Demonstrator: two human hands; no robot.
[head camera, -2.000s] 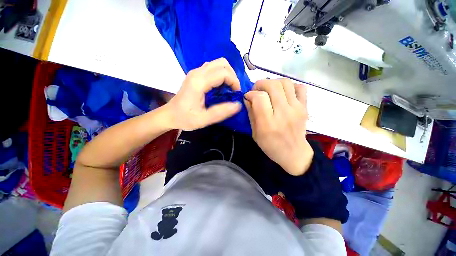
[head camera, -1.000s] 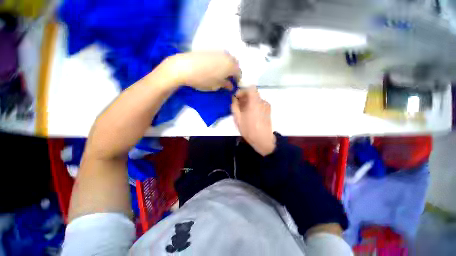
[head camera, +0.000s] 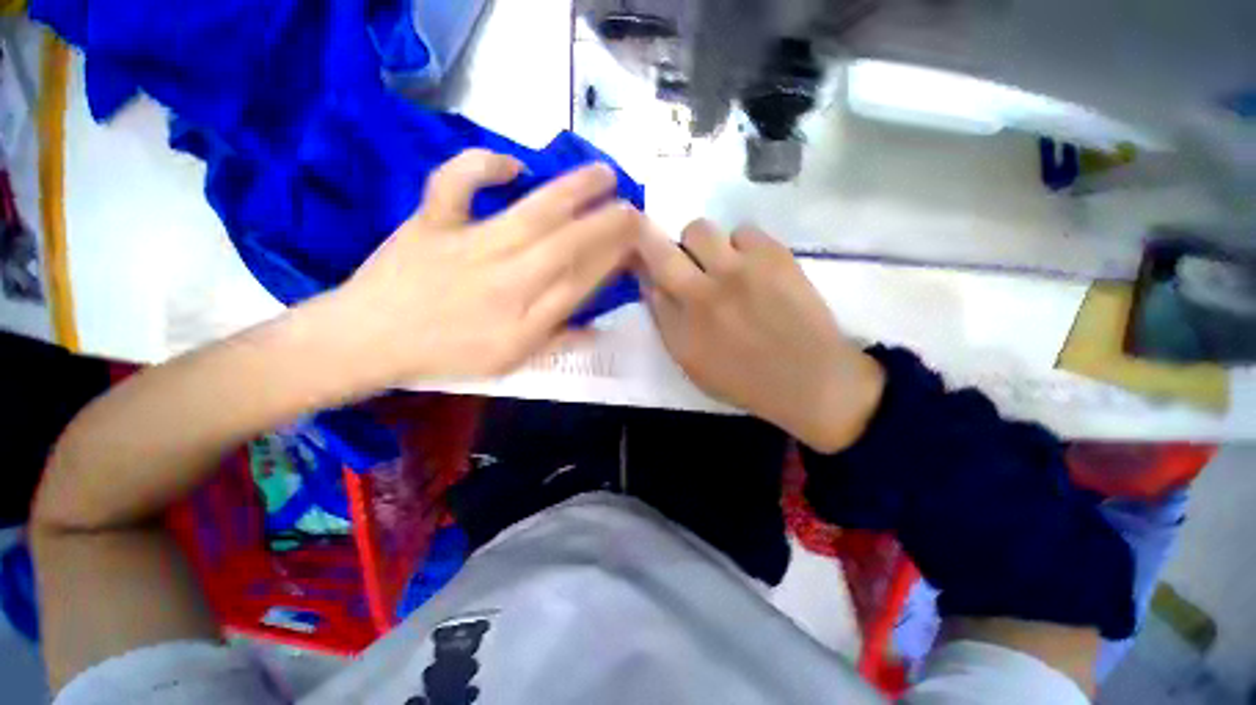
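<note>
A royal-blue garment piece (head camera: 310, 152) lies bunched on the white table, left of the machine, and runs under my left hand. My left hand (head camera: 503, 269) is spread over its right end, thumb and fingers on the cloth. My right hand (head camera: 737, 303) is just right of it, with its fingertips touching the cloth's right edge by my left fingertips. The exact pinch is hidden by the fingers. The sewing machine's needle area (head camera: 675, 103) is above and beyond my hands, blurred.
A paler blue fabric (head camera: 448, 35) lies at the top beside the royal-blue cloth. A black phone (head camera: 1182, 306) lies on yellow card (head camera: 1109, 338) at the right. A dark-blue looped item (head camera: 1058, 163) is under the machine arm. Red baskets (head camera: 361, 551) stand below the table.
The cloth was first held over the table's front edge and is now spread on the table to the left. My left hand has opened out flatter over it. The camera view has shifted.
</note>
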